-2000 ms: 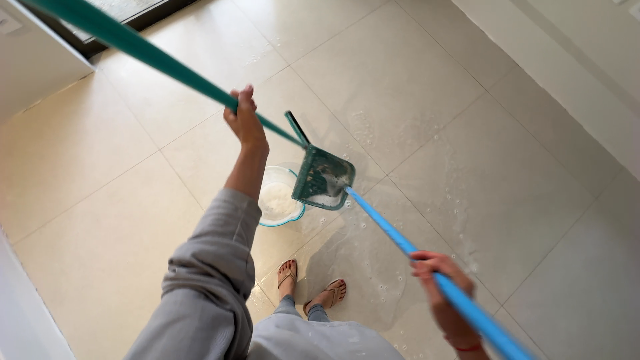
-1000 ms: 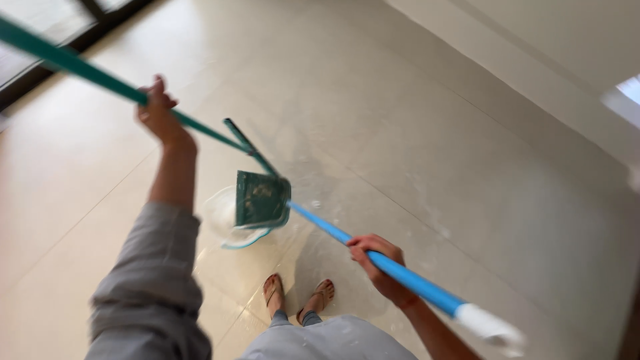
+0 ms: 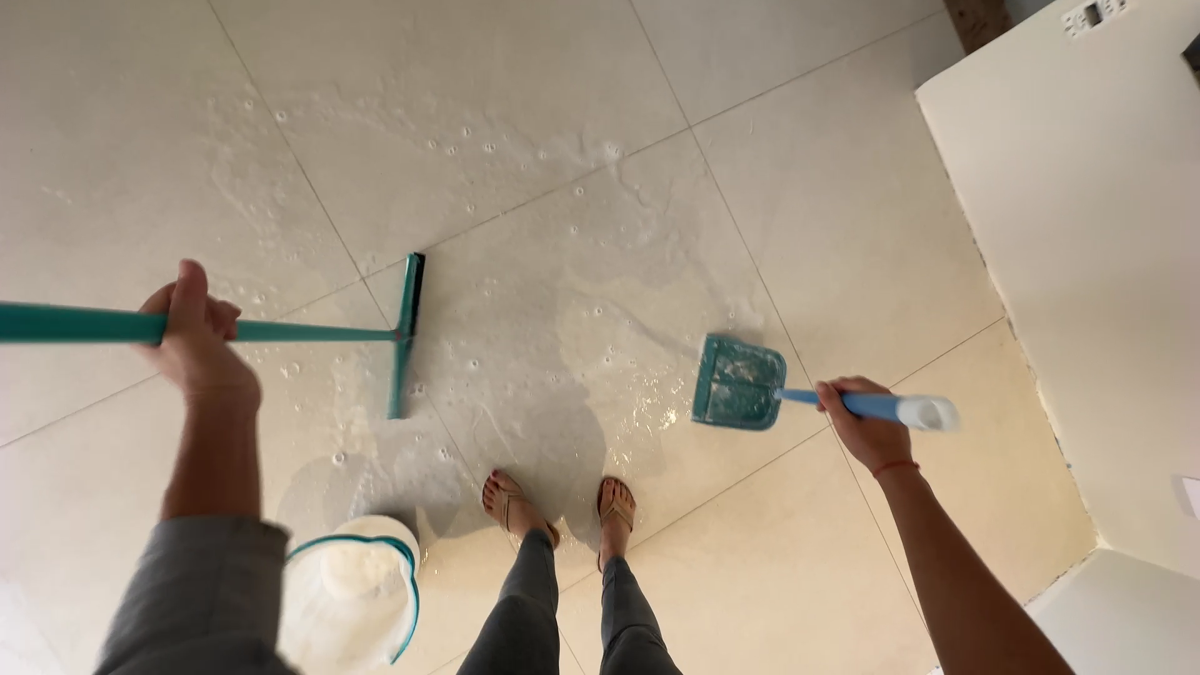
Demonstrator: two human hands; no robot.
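My left hand [image 3: 202,333] grips the green pole of a floor squeegee [image 3: 405,336], whose dark-edged head rests on the wet tiles at left of centre. My right hand [image 3: 867,422] is closed around the blue handle, with a white end, of a green dustpan [image 3: 739,382]. The dustpan is wet, with pale foamy smears on it, and lies to the right of my feet; whether it touches the floor I cannot tell. A white bucket [image 3: 398,534] with a teal rim stands at lower left, beside my left forearm, and holds whitish, cloudy liquid.
Soapy water [image 3: 581,244] with bubbles spreads over the large beige floor tiles. My feet in sandals [image 3: 514,506] stand at lower centre, right of the bucket. A white wall [image 3: 1106,234] with a socket plate [image 3: 1095,15] runs along the right side.
The dustpan has moved away from over the bucket to the right. The squeegee head, earlier close to the dustpan, is now apart from it at the left. The view has shifted.
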